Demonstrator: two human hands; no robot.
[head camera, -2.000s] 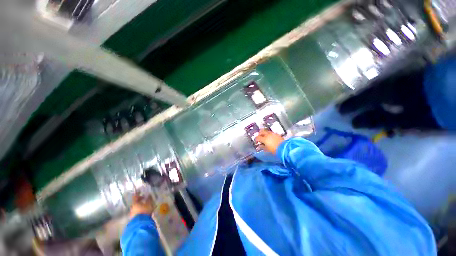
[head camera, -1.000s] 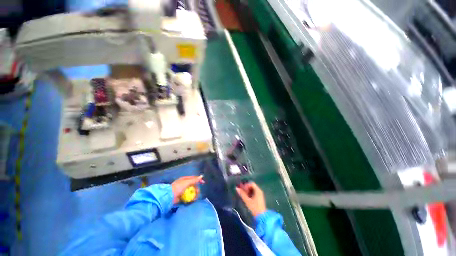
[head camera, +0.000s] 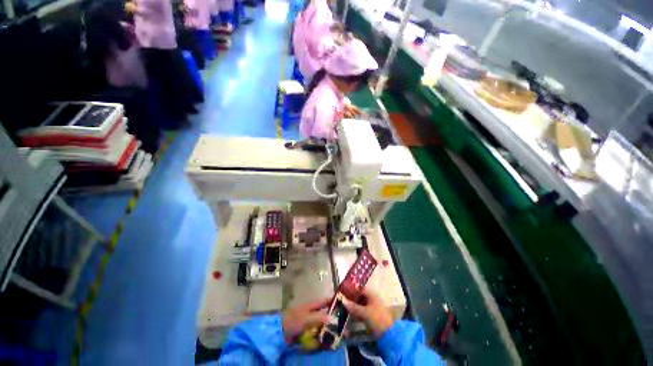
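Observation:
A dark red phone housing, keypad grid at its upper end and pale-edged screen window at its lower end, is held tilted over the machine's front edge. My right hand grips it from the right near its middle. My left hand is at its lower left side, fingers against it, with a yellow round object under the palm. Another red phone housing sits in the left fixture on the machine bed. The machine head hangs above the right fixture.
The cream gantry machine stands in front of me. The green bench, with a clear tray and a dark red part, runs along the right. A person in pink sits behind the machine. Stacked trays stand at left.
The view has swung up and left to face the machine. My right hand has moved from the bench to the machine front, now holding a phone housing, and my left hand has joined it there.

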